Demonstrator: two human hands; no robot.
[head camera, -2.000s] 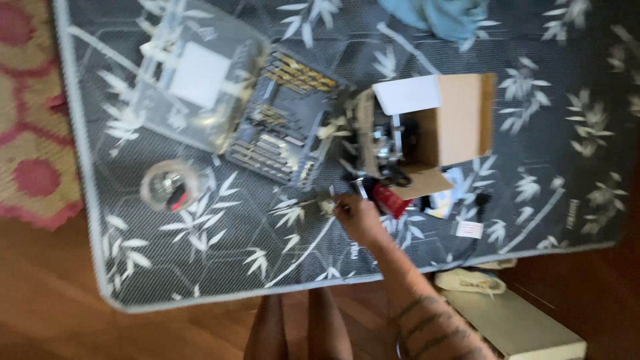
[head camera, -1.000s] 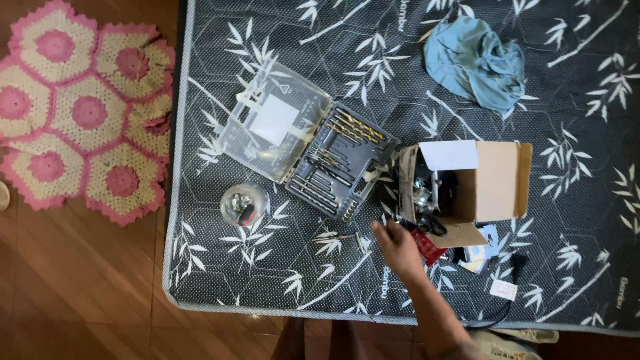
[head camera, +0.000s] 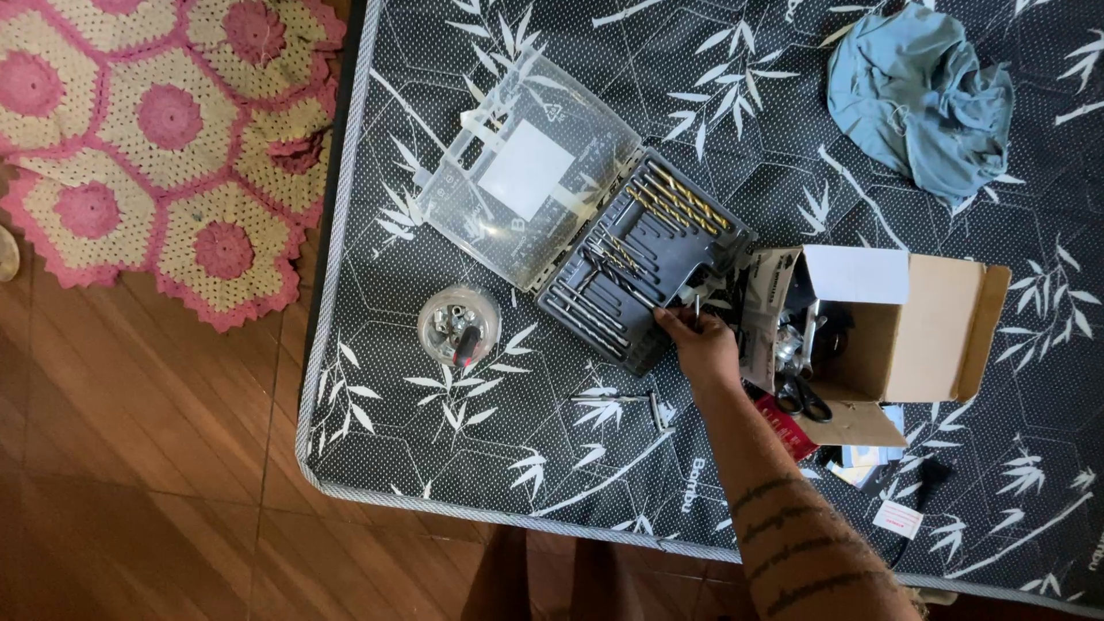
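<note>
My right hand is at the lower right edge of an open drill bit case, gripping a drill bit whose shank end is between thumb and finger. A small metal piece stands up by the same fingers; whether it is held too is unclear. Gold-coloured and dark bits lie in rows in the grey tray, and the clear plastic lid is folded back to the upper left. Below the case, thin metal tools lie on the patterned mattress. My left hand is out of view.
A clear round tub of metal parts stands left of the case. To the right lies an open cardboard box with scissors and metal fittings, above a red packet. A blue cloth is at upper right, a crocheted rug at left.
My right hand has moved up from beside the red packet to the edge of the drill bit case, where it now grips a bit. The view has shifted.
</note>
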